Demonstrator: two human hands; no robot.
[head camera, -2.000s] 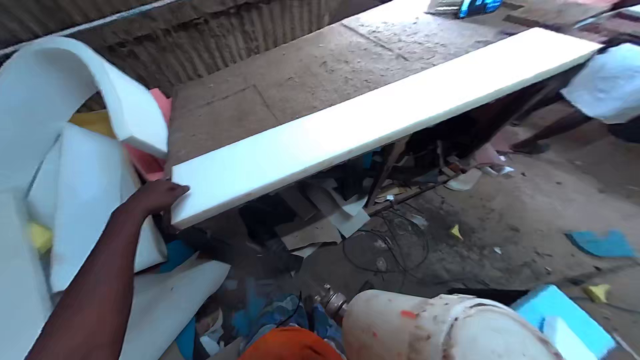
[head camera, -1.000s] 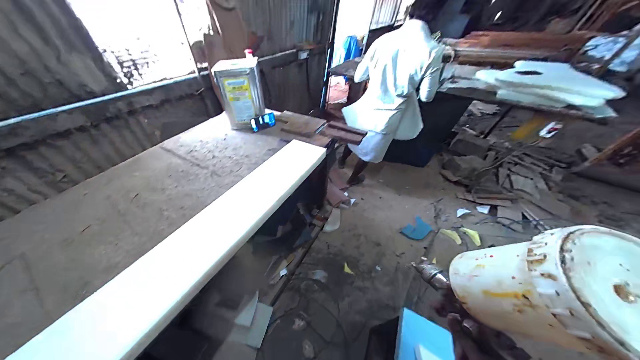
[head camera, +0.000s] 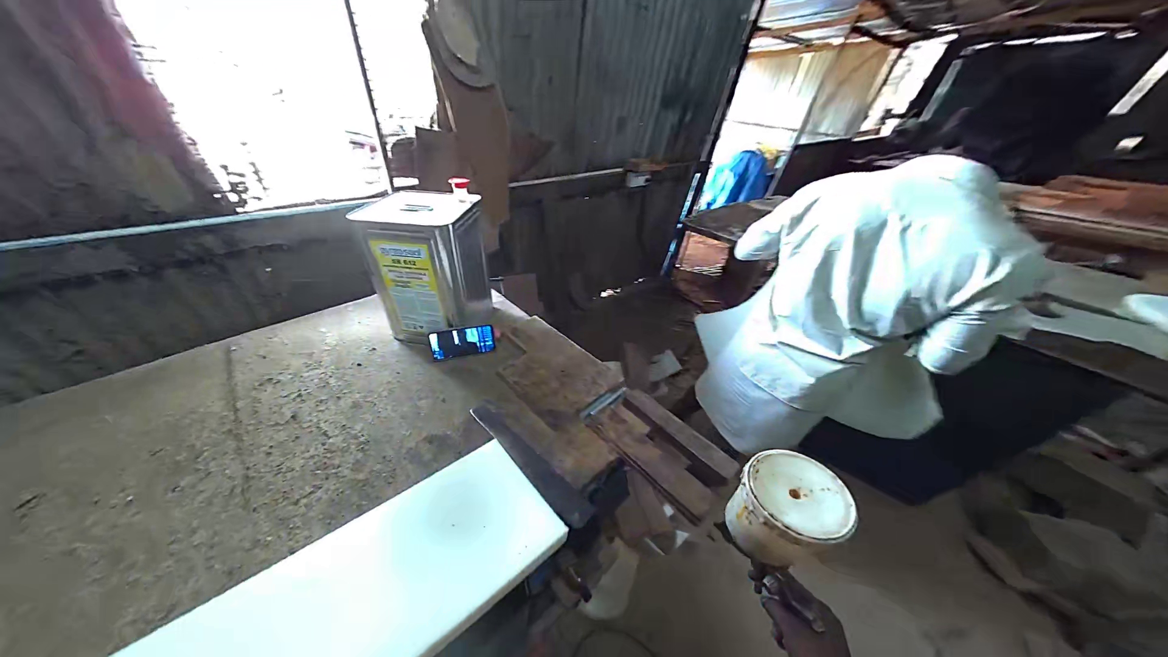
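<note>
At the lower right, my right hand (head camera: 796, 610) is closed around the handle of a spray gun, whose stained white cup (head camera: 792, 505) sits above the fingers. A long white foam slab (head camera: 392, 566) lies along the near edge of the worktable (head camera: 182, 474), left of the gun and apart from it. The slab's far end is beside a dark flat strip (head camera: 534, 465). My left hand is out of view.
A metal solvent or adhesive can (head camera: 424, 265) stands on the table with a lit smartphone (head camera: 462, 341) leaning at its base. Wooden boards (head camera: 652, 447) jut from the table's end. A person in white (head camera: 876, 292) bends over at the right, near another bench.
The view has swung right and toward the table's far end. My left hand, on the slab's end two seconds ago, has left view. The spray gun now appears farther out, and the co-worker bends lower.
</note>
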